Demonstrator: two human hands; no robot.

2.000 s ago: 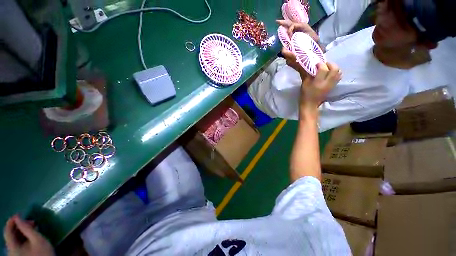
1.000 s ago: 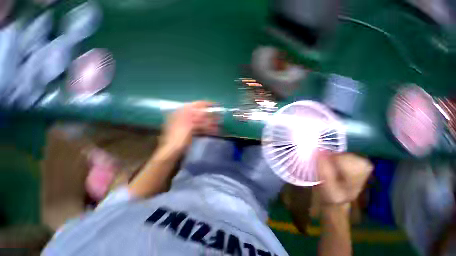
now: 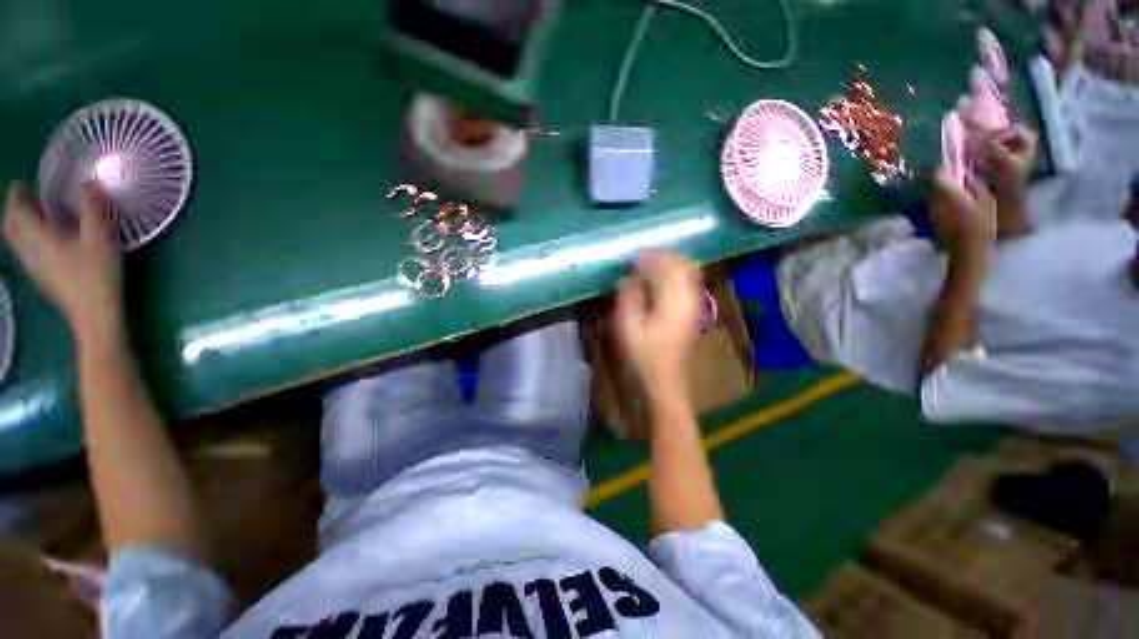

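Note:
My left hand (image 3: 69, 250) is at the far left, its fingers at the lower rim and middle of a pale pink fan grille (image 3: 144, 169); it grips the grille at or just above the green bench. My right hand (image 3: 660, 310) is blurred, with curled fingers, at the bench's front edge below the grey switch box (image 3: 621, 165). No part shows in it, but its inside is hidden. Several small shiny trim rings (image 3: 456, 260) lie loose near the edge, below the press fixture (image 3: 437, 156). The green and black press head (image 3: 468, 48) hangs above the fixture.
Another pink grille (image 3: 776, 164) lies right of the switch box, beside a coppery ring pile (image 3: 866, 129). A neighbour's hands (image 3: 981, 187) hold pink parts. A partly visible grille (image 3: 4, 331) is at the left edge. An open carton (image 3: 718, 368) stands below the bench.
The view has swung left, then partly back right. A second ago my right hand held a grille; none shows there now. My left hand has moved from the bench edge to a grille at far left.

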